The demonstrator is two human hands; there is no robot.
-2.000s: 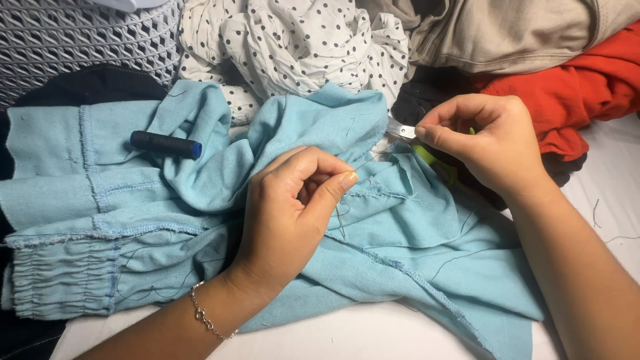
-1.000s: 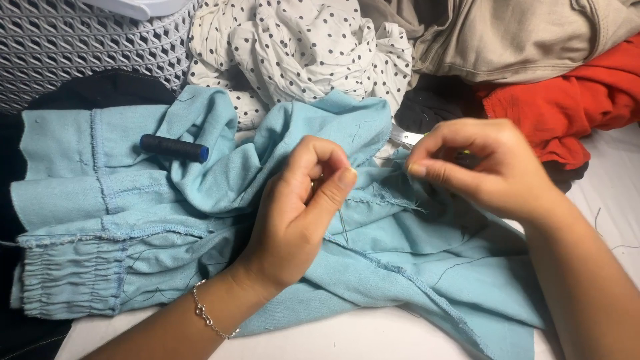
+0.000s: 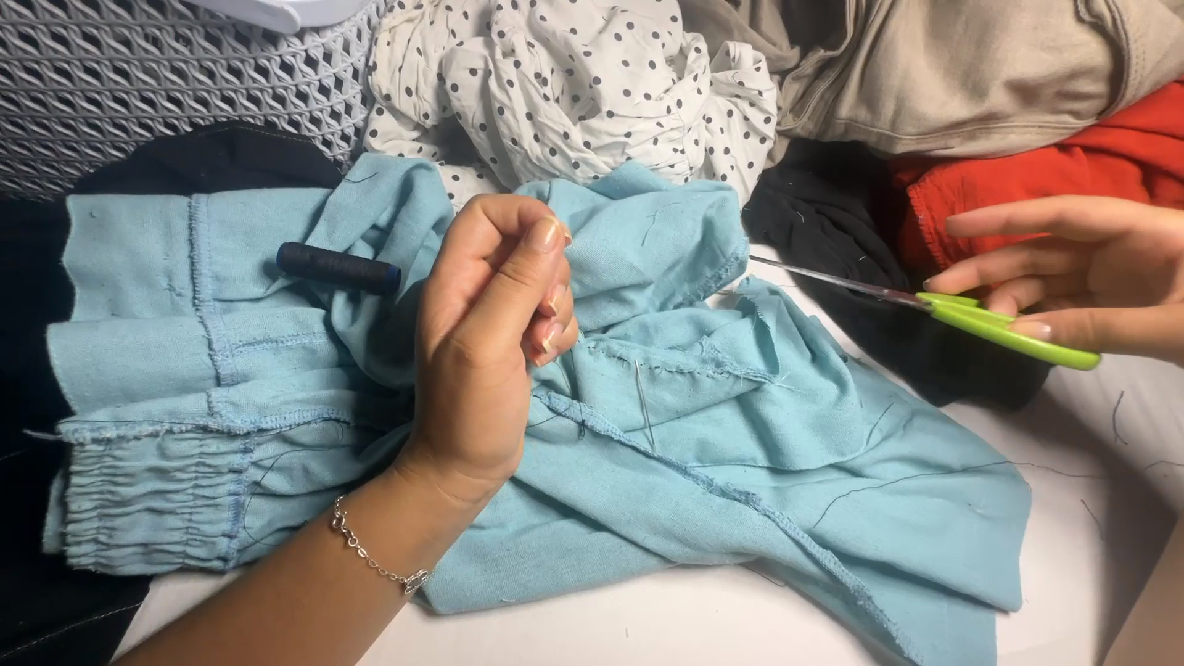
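Note:
A light blue garment (image 3: 740, 527) with an elastic gathered part (image 3: 153, 504) lies spread in front of me. Above its middle is my left hand (image 3: 490, 342), fingers curled and thumb against the index finger; whether a thread is pinched there is too fine to tell. A sewing needle (image 3: 645, 402) shows against the cloth just right of that hand. At the right, my right hand (image 3: 1064, 273) has its thumb and fingers at the green handle of the scissors (image 3: 999, 328), whose blades point left toward the garment. A spool of dark thread (image 3: 339, 268) rests on the cloth at the left.
A grey woven plastic basket (image 3: 185, 83) stands at the upper left. Behind the garment are a white polka-dot cloth (image 3: 592, 92), a beige garment (image 3: 953, 74), a red cloth (image 3: 1064, 166) and a black cloth (image 3: 823, 217). Loose threads lie on the white surface (image 3: 1091, 425).
My right hand has moved right, away from my left hand, and now holds the scissors, which lay partly hidden behind it at the garment's upper edge before.

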